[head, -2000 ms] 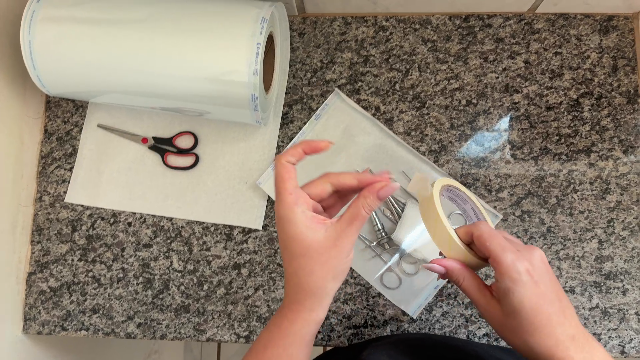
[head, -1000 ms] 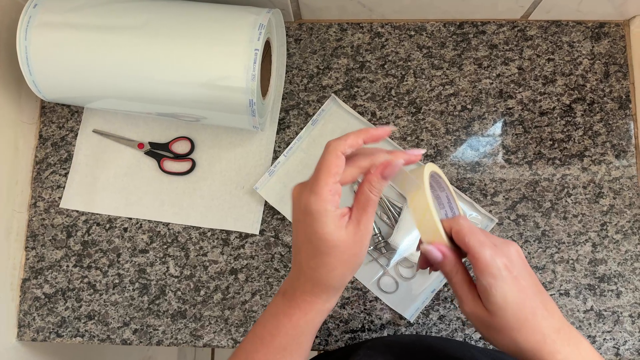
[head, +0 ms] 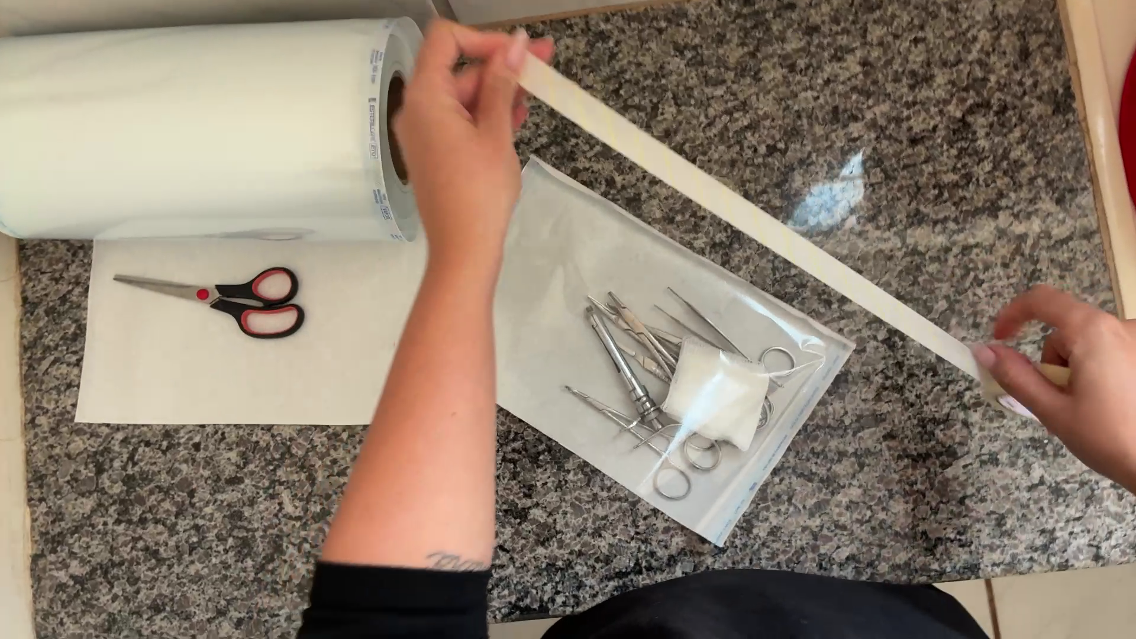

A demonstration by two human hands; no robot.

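My left hand [head: 470,133] pinches the free end of a long, taut strip of pale masking-type tape [head: 745,213], which slants down to the right above the counter. At its other end my right hand [head: 1065,382] grips the tape roll [head: 1054,374], mostly hidden by the fingers. Below the strip lies a clear-fronted sterilization pouch [head: 559,355]. Inside it are metal instruments with finger rings [head: 672,483], a ribbed metal handle or syringe-like tool [head: 621,364], thin pointed instruments and a folded white gauze pad [head: 717,392].
A large roll of pouch material [head: 195,133] lies at the back left, its sheet [head: 222,382] spread toward the front. Scissors with black and red handles [head: 271,306] rest on that sheet. Speckled granite counter [head: 887,479] surrounds the pouch. A raised edge [head: 1087,151] runs along the right.
My hands have moved far apart, the left toward the back left and the right rightward. A long strip of tape now stretches between them, uncovering the pouch. The view is closer.
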